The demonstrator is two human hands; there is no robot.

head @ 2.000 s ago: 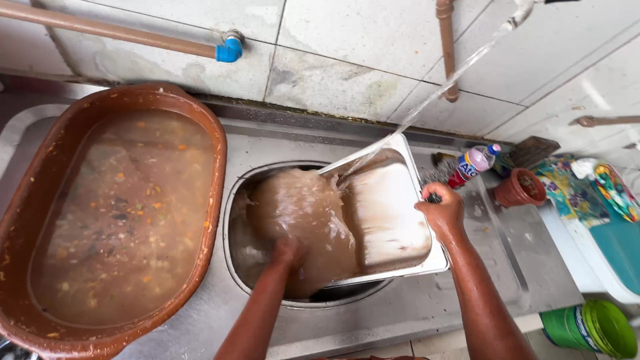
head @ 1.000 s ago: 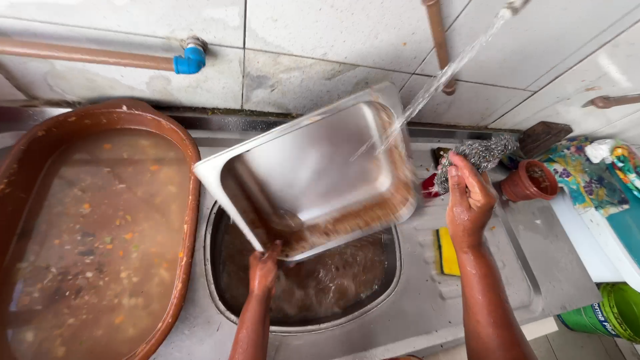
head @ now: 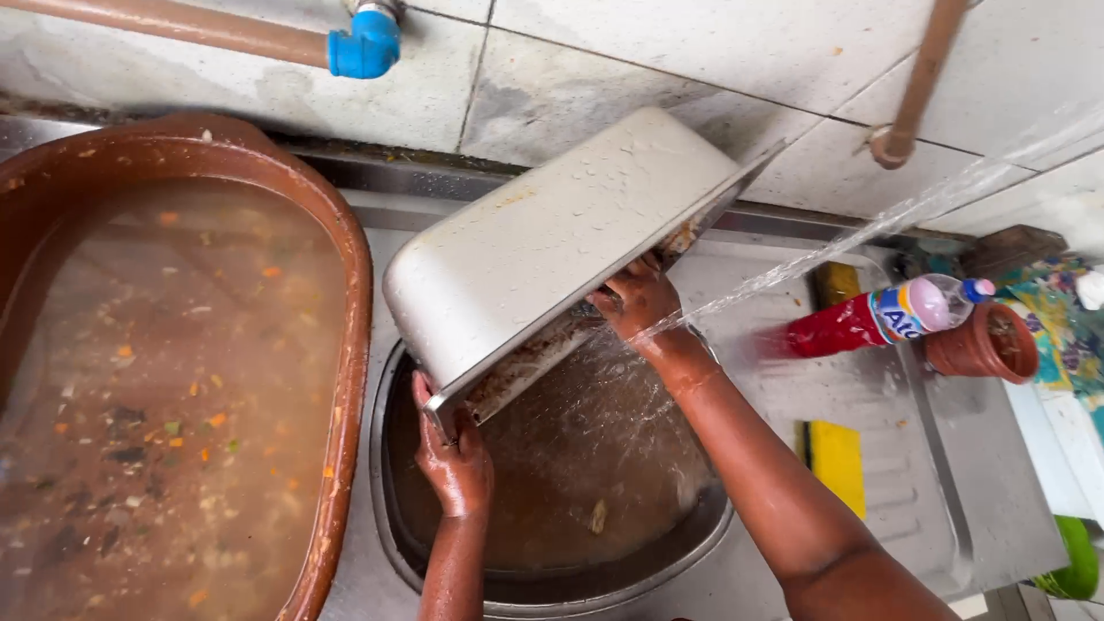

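A rectangular stainless steel pan (head: 561, 233) is tilted on its side over the sink basin (head: 379, 483), its wet outside facing up. My left hand (head: 455, 461) grips its lower left corner. My right hand (head: 640, 297) reaches inside the pan near the lower long rim; what it holds there, if anything, is mostly hidden. Brown residue shows along the inner wall. A stream of water (head: 802, 263) comes from the upper right and strikes my right wrist. Murky brown water (head: 595, 466) fills much of the basin.
At left stands a large brown plastic tub (head: 349, 345) of cloudy water with food scraps. On the steel drainboard (head: 897, 483) are a yellow sponge (head: 835, 466), a bottle of red liquid (head: 854, 323) and a brown pot (head: 983, 341). A pipe with a blue elbow (head: 366, 43) runs along the tiled wall.
The pan has been turned over so its outside faces up. My right hand, which held a metal scourer beside the pan a second ago, has moved left to the pan's inside.
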